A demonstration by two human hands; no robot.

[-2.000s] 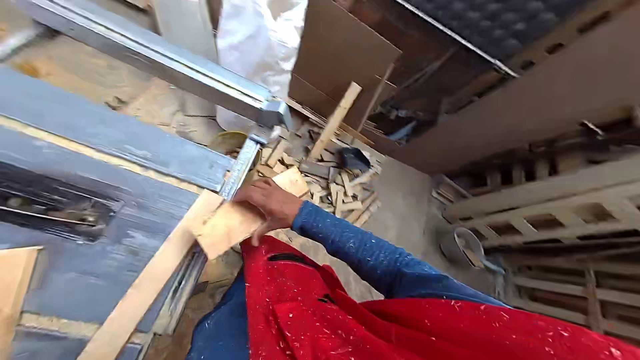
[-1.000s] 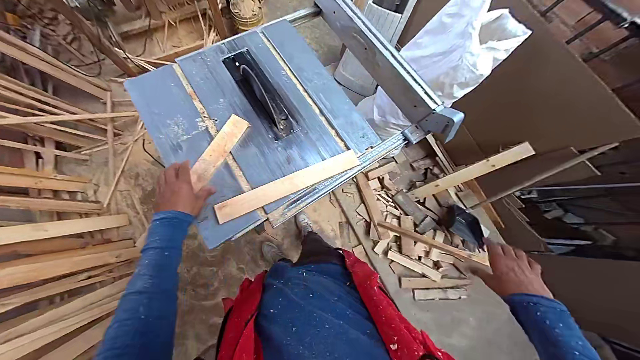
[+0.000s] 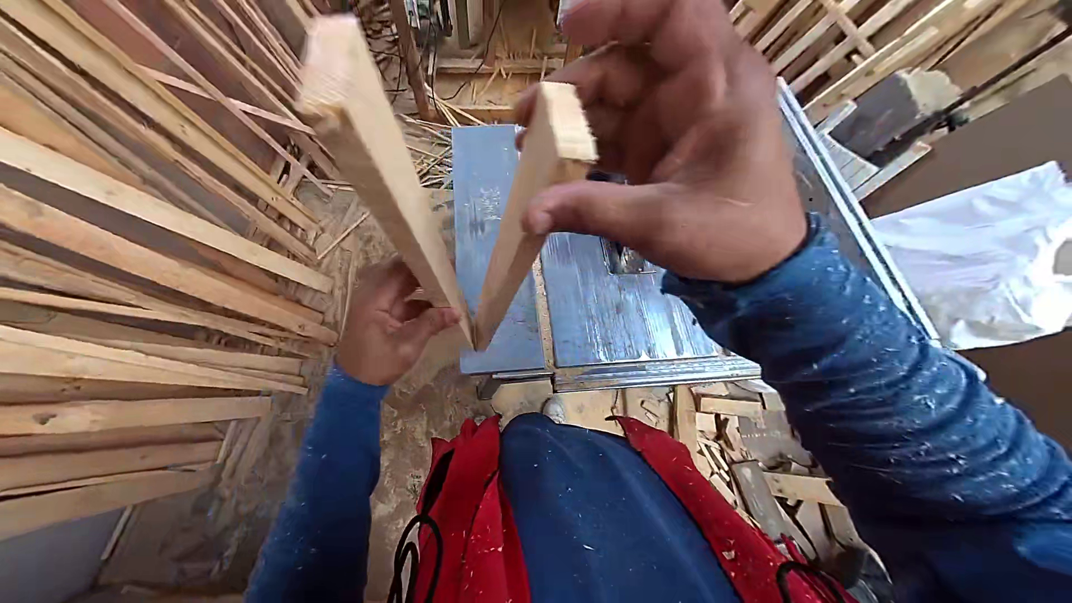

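My left hand [image 3: 394, 322] is around the lower part of a long wooden board [image 3: 385, 176], its upper end raised toward the camera at the left. My right hand [image 3: 670, 151] holds a second wooden board [image 3: 528, 209] near its upper end, thumb on the near side and fingers behind. The lower ends of both boards meet or overlap in a V, over the near left part of the grey metal saw table [image 3: 603, 310]. My right hand partly hides the table's blade opening [image 3: 628, 258].
Long timber strips [image 3: 151, 226] are stacked along the left. Wood offcuts [image 3: 737, 444] lie on the floor at the lower right. A metal rail [image 3: 863, 226] runs along the table's right side, beside a white plastic sack [image 3: 988, 260].
A second ago the long board lay on the table and my right hand was over the offcuts at the right. Now both boards are raised, one at each hand. The view has turned.
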